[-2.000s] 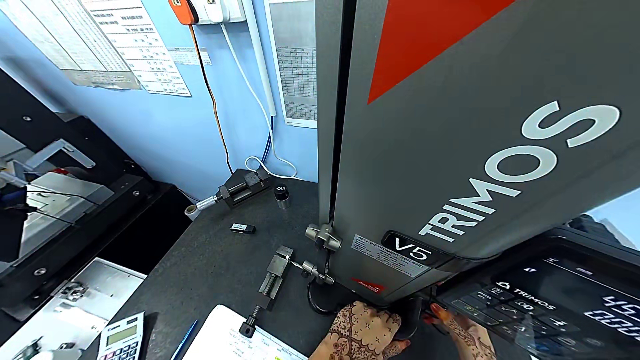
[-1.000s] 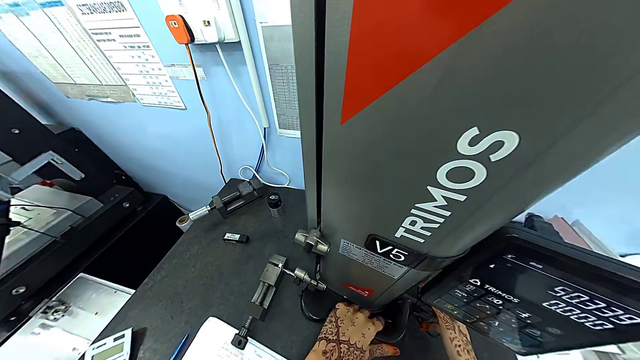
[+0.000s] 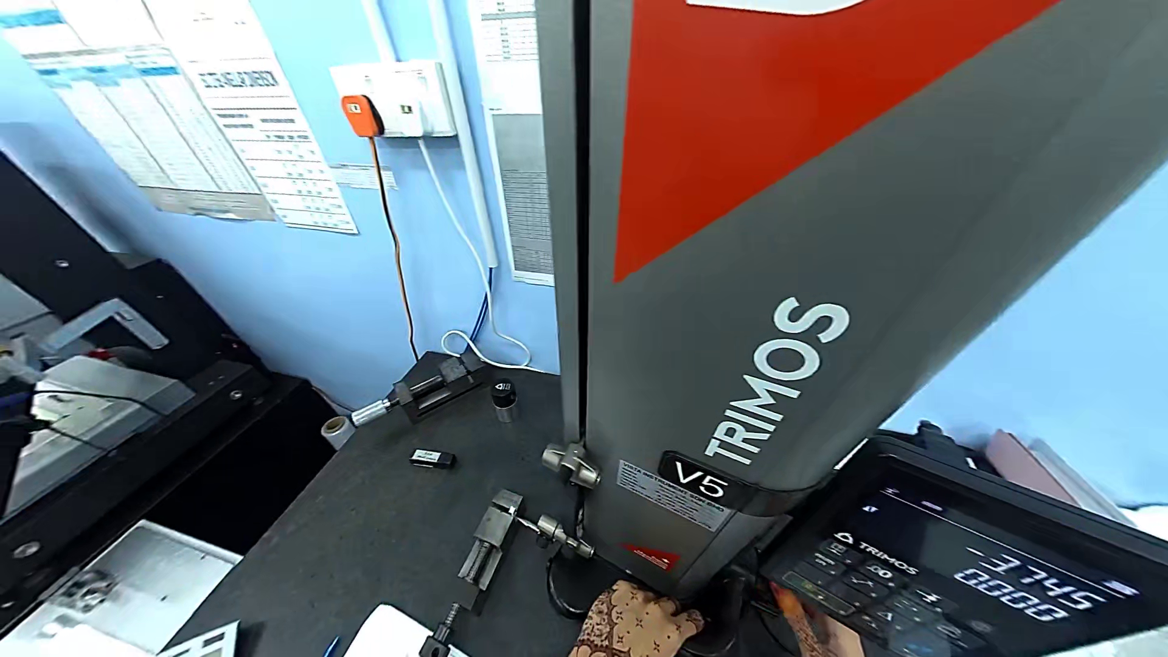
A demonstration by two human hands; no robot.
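Observation:
A tall grey Trimos V5 height gauge (image 3: 693, 383) stands on the dark surface plate. At the foot of its column is my left hand (image 3: 634, 622), its back patterned; what its fingers grip is hidden. My right hand (image 3: 812, 625) is partly visible at the lower edge of the display unit (image 3: 967, 566), its fingers near the keys. The lit display shows digits. Left of the column, the probe holder (image 3: 561, 537) reaches toward a small steel toolmaker's vise (image 3: 493, 538); whether the tip touches it I cannot tell.
A second vise (image 3: 440, 391), a small black-capped cylinder (image 3: 504, 401) and a small black box (image 3: 432, 459) lie on the plate. White paper (image 3: 388, 634) and a calculator (image 3: 208, 641) are at the front. Cables hang from the wall socket (image 3: 397, 99). Dark machinery (image 3: 210, 392) stands at left.
The reading on the display has changed in each frame. My left hand stays at the foot of the column, and my right hand stays by the display unit.

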